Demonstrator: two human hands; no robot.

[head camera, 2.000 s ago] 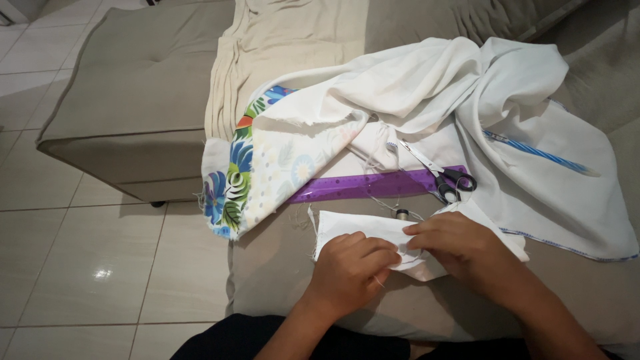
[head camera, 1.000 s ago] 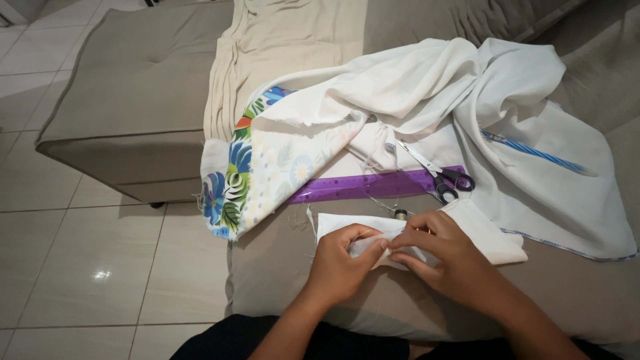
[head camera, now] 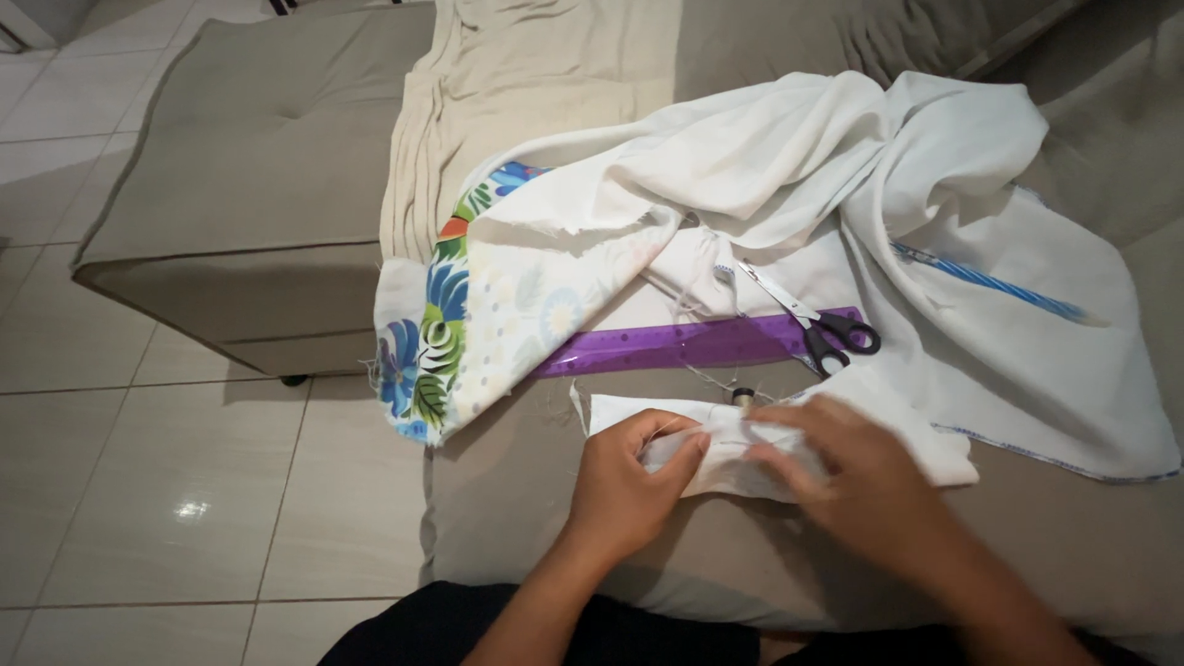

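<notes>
My left hand [head camera: 638, 476] pinches a piece of white fabric [head camera: 740, 481] between thumb and fingers. Over the right part of the same piece is my right hand [head camera: 832, 453], blurred, its thumb and forefinger apart near the cloth; whether it grips a needle or thread cannot be told. A small thread spool [head camera: 743, 398] stands just beyond the fabric. Behind it lie a purple plastic ruler [head camera: 684, 342] and scissors with black handles [head camera: 814, 324], their blades apart, resting partly on the ruler. Loose threads trail near the spool.
A large white cloth [head camera: 768, 166] with a floral printed part [head camera: 444, 324] is bunched across the sofa seat [head camera: 555, 546]. A blue striped pen-like item [head camera: 999, 282] lies on its right side. A grey upholstered block [head camera: 250, 148] stands at left on the tiled floor [head camera: 185, 499].
My right hand has moved right, away from my left hand, since one second ago, when their fingers were together at the fabric. The ruler, scissors and large cloth have stayed put.
</notes>
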